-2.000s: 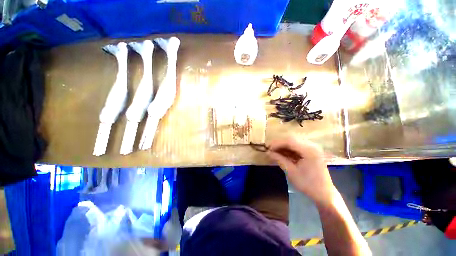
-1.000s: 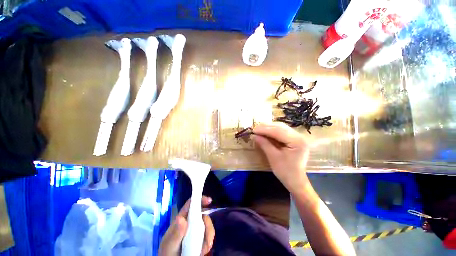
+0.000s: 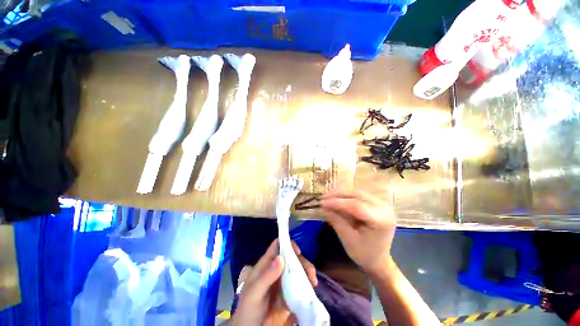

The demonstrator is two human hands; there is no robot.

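My left hand (image 3: 270,280) holds a white moulded leg-shaped part (image 3: 294,270) upright at the bench's front edge, its toothed end up. My right hand (image 3: 361,226) pinches a thin black strip (image 3: 308,202) just right of that toothed end; I cannot tell whether they touch. Three more white parts lie side by side at the left of the bench, one of them nearest the middle (image 3: 226,130). A tangled pile of black strips (image 3: 395,153) lies right of the work pad (image 3: 310,162). A small white glue bottle (image 3: 338,71) stands behind.
Large white bottles with red caps (image 3: 474,48) and another small white bottle (image 3: 436,83) are at the back right. Blue crates (image 3: 305,28) line the back. A black cloth (image 3: 39,127) lies at the left. A lap-side blue crate (image 3: 219,245) holds crumpled film (image 3: 121,290).
My left hand has come into view with a white part and moved it up and right to the bench edge. My right hand has moved beside its toothed end with the strip.
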